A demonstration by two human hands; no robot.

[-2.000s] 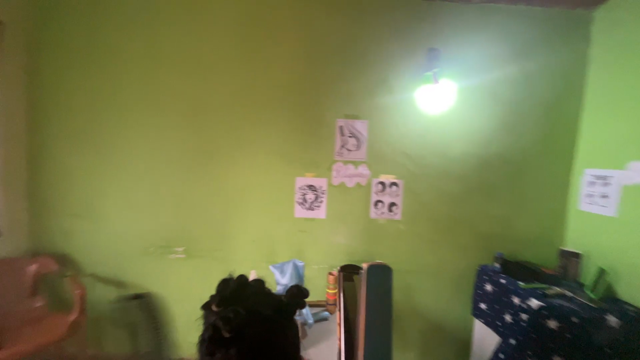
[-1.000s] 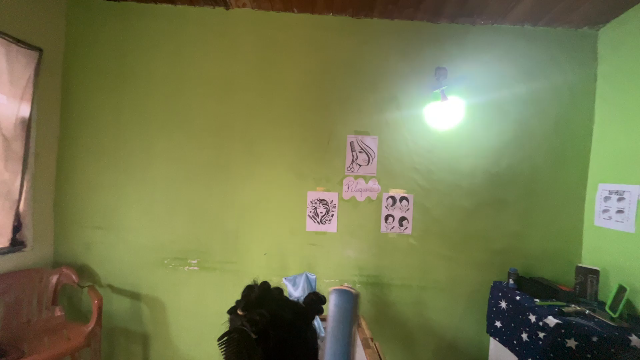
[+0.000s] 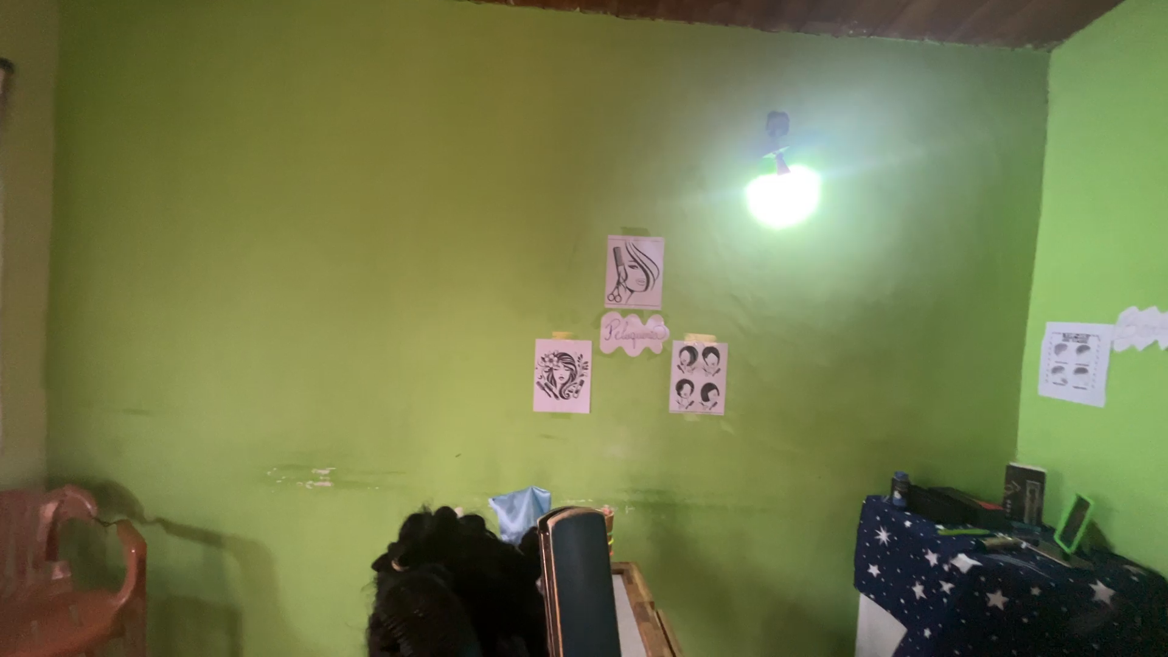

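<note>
Neither my left hand nor my right hand shows in the head view. Dark curly hair (image 3: 456,584), seemingly on a person's head, rises from the bottom edge left of centre. Just right of the hair stands a long dark flat object with a rounded top and copper-coloured edge (image 3: 579,584), which looks like a hair straightener; whatever holds it is out of view. Behind them is a light blue cloth or bag (image 3: 521,514).
A wooden-framed piece of furniture (image 3: 643,607) is behind the flat object. A reddish plastic chair (image 3: 82,575) stands left. At right, a star-patterned cloth (image 3: 995,593) covers a table bearing a bottle (image 3: 900,488), boxes and a green-framed item (image 3: 1074,523). A lit bulb (image 3: 783,196) hangs on the wall.
The flat object appeared opened into two long parts two seconds ago; its parts are now close together beside the hair. The view has shifted.
</note>
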